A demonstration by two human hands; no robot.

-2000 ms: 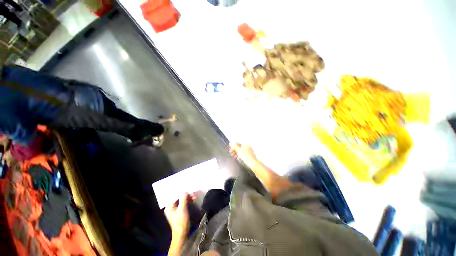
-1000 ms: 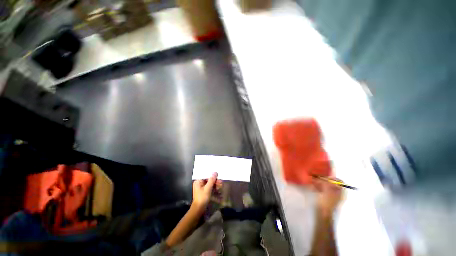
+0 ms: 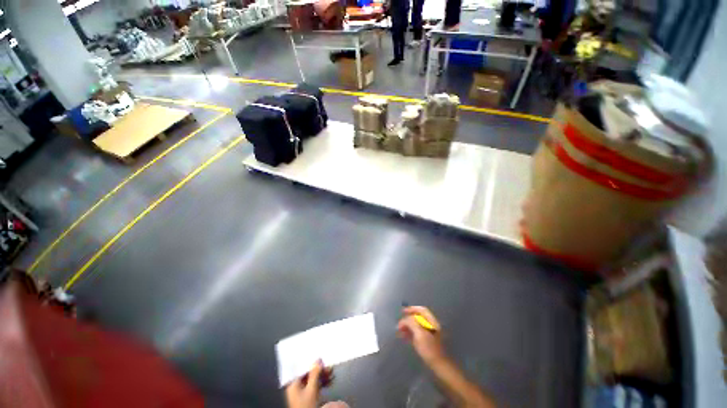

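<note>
A white paper slip (image 3: 328, 347) is held out low in the middle of the view, over the grey floor. My left hand (image 3: 308, 384) pinches its lower edge between thumb and fingers. My right hand (image 3: 421, 331) is just right of the slip, not touching it, and holds a short yellow and black pen (image 3: 424, 323). Most of the pen is hidden by the fingers. No writing on the slip can be made out.
A low white platform (image 3: 383, 179) ahead bears black bundles (image 3: 269, 131) and tan bundles (image 3: 438, 127). A large brown barrel with red tape (image 3: 590, 199) stands right. Red material (image 3: 80, 358) is lower left. People's legs (image 3: 398, 28) show far back.
The view has swung from the white table to the open floor and platform. My right hand has left the red thing on the table and is now beside the slip, still holding the pen.
</note>
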